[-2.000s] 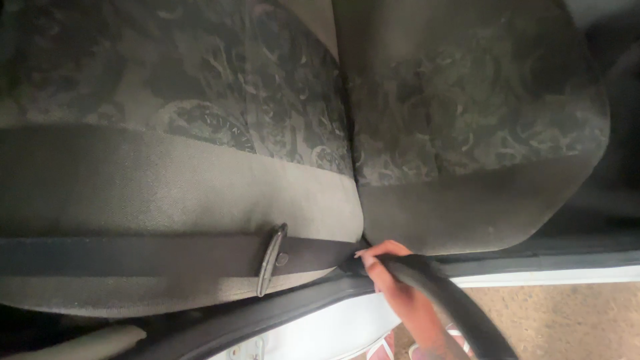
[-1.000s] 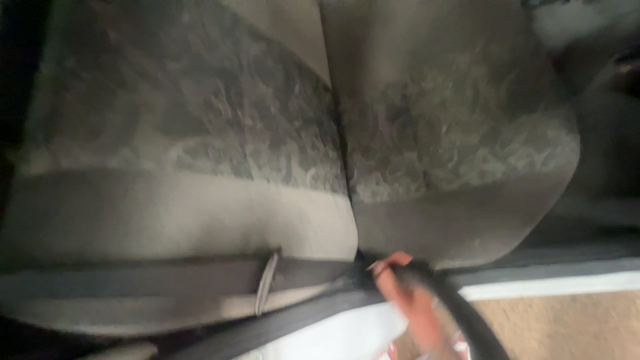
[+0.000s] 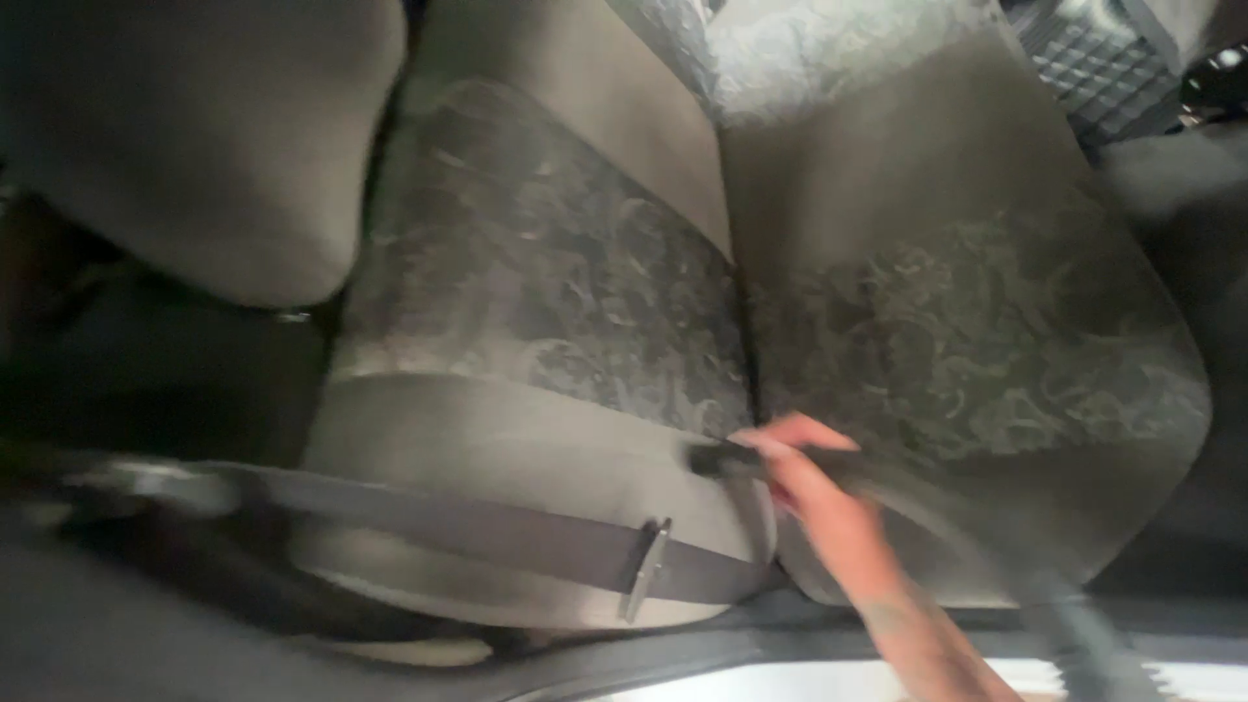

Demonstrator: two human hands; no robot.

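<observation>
My right hand is closed around a dark vacuum hose end, and its dark nozzle points left over the car seat. From the hand, a dark hose runs down to the lower right, blurred. Below and left of the nozzle, a grey seat belt with a metal latch plate lies across the patterned fabric backrest. Right of the seam is the seat cushion, with the same pattern. Blur hides whether the nozzle touches the fabric. My left hand is out of view.
A grey headrest is at the upper left. The door sill and white bodywork run along the bottom edge. A dark mat with a raised grid shows at the upper right.
My right hand and the nozzle have moved from the outer end of the seam, by the sill, inward over the seat. The view has shifted, bringing in the headrest.
</observation>
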